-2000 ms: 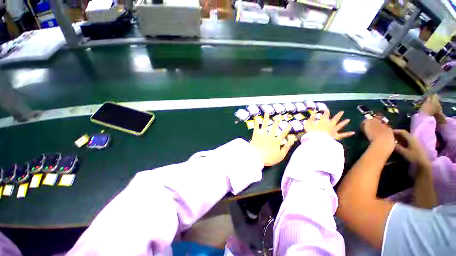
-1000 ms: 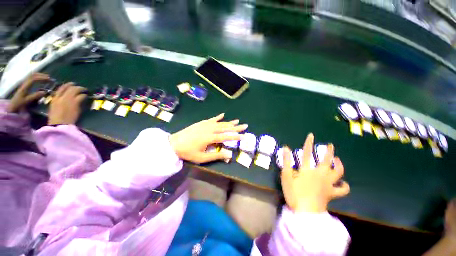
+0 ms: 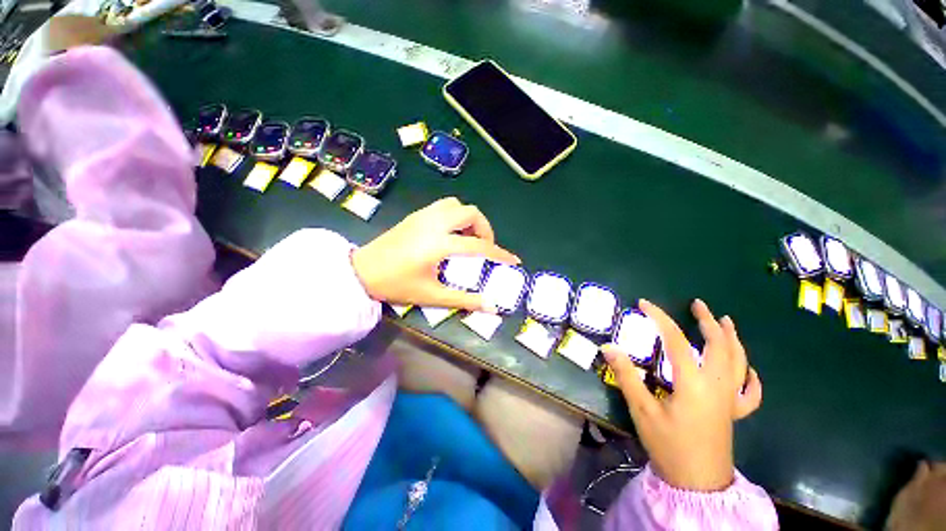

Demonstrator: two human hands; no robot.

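A row of several smartwatch units with glowing white screens [image 3: 594,308] lies on the dark green bench in front of me, with silver-white battery cells [image 3: 536,337] on its near side. My left hand [image 3: 430,254] is at the row's left end, thumb and fingers on opposite edges of a watch, partly covering it. My right hand [image 3: 690,399] is at the right end, thumb and index finger on either side of a white-screened watch; its palm and fingers partly hide another watch. The watches rest on the bench.
A smartphone [image 3: 510,119] lies beyond the row, with one blue-screened watch [image 3: 444,151] left of it. Dark-screened watches [image 3: 309,138] lie at upper left, near a neighbour's pink sleeve [image 3: 104,166]. More white-screened watches [image 3: 870,279] are at right. Another person's hand [image 3: 918,503] shows at lower right.
The view has swung left and closer to the bench. My hands, first over the grouped watches near the pale strip, are now at both ends of a nearer row; another row stays at right.
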